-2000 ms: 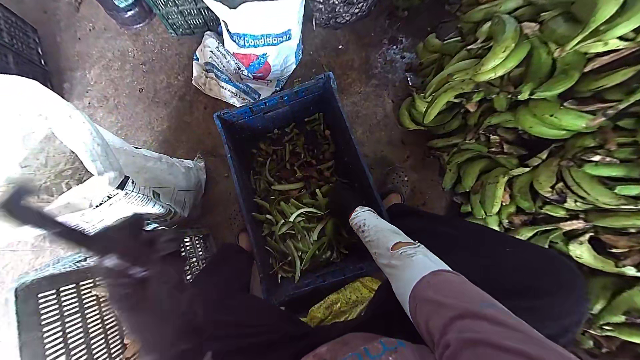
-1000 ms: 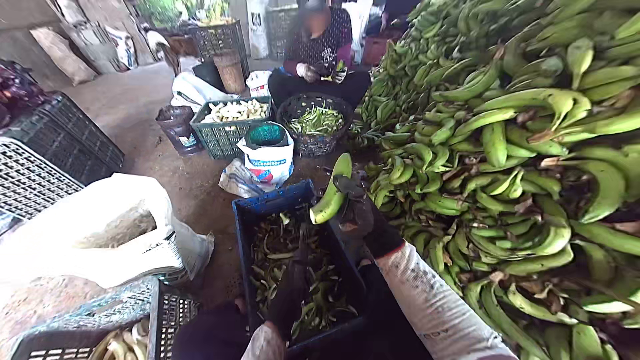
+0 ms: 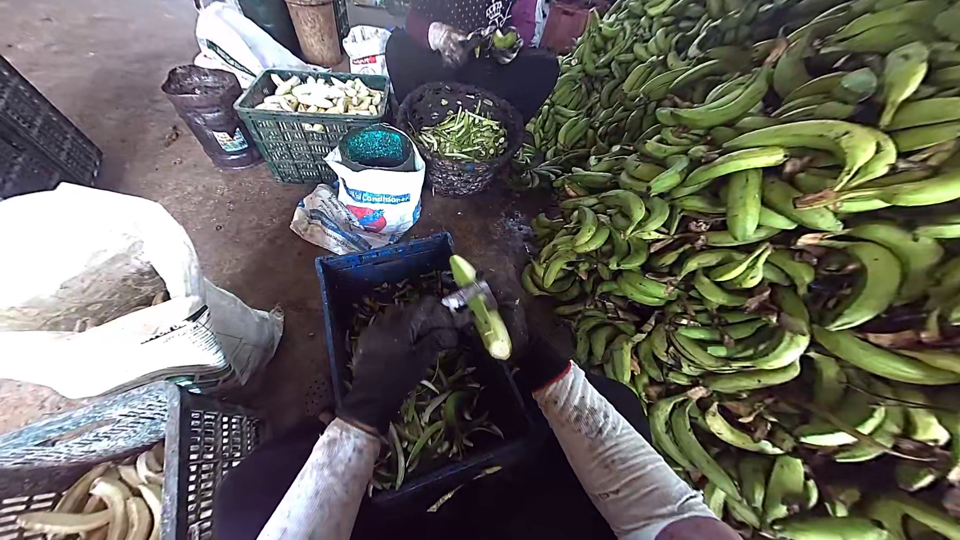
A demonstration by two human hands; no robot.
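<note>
My left hand (image 3: pixel 401 352), in a dark glove, is closed on a small metal blade (image 3: pixel 465 295), which lies across a green plantain (image 3: pixel 489 326). Pale flesh shows at the plantain's lower end. Behind and to the right of the fruit, my right hand (image 3: pixel 538 351), also in a dark glove, holds it; the fingers are mostly hidden. Both hands are over a blue plastic crate (image 3: pixel 326 315) holding green peels (image 3: pixel 442 420).
Unpeeled plantains (image 3: pixel 720 292) are heaped along the right. Peeled ones lie in a green crate (image 3: pixel 281 139) ahead and a dark crate (image 3: pixel 176 465) at lower left. Near a white sack (image 3: pixel 225 315) and a printed bag (image 3: pixel 382 199), a co-worker's gloved hand (image 3: pixel 450 45) is beside a peel basket (image 3: pixel 469 169).
One second ago my left hand was low in the crate and the right held the plantain up; now the left hand and blade are at the fruit. The view has tilted.
</note>
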